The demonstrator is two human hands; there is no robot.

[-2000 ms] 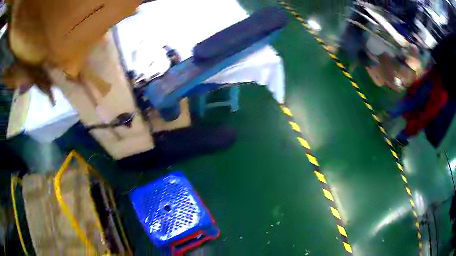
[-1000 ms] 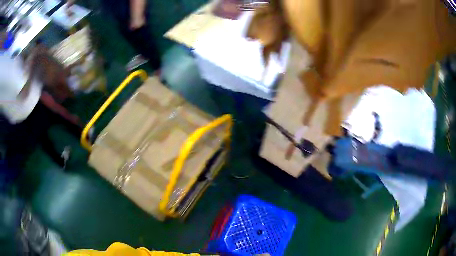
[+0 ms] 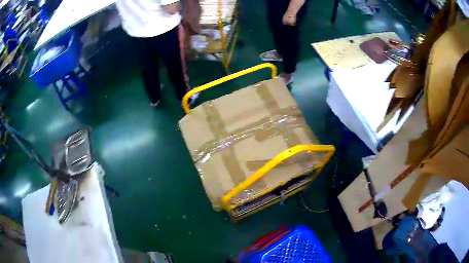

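Neither of my hands is in the picture. A blue perforated plastic stool is nearest in front of me at the bottom edge, cut off, with a red one under it. Ahead of it a brown taped carton lies on a trolley with yellow tubular handles. At the left a white pressing table carries a steam iron at its corner, beside a ridged metal iron rest.
Two people stand beyond the trolley, one in a white top, one in dark trousers. A blue tub is on a blue stand. Brown paper patterns hang at the right beside a neighbouring white table.
The view has swung left. The trolley has moved to the middle of the picture, the stool lower and the paper patterns to the right edge. The pressing table with the iron has come into view.
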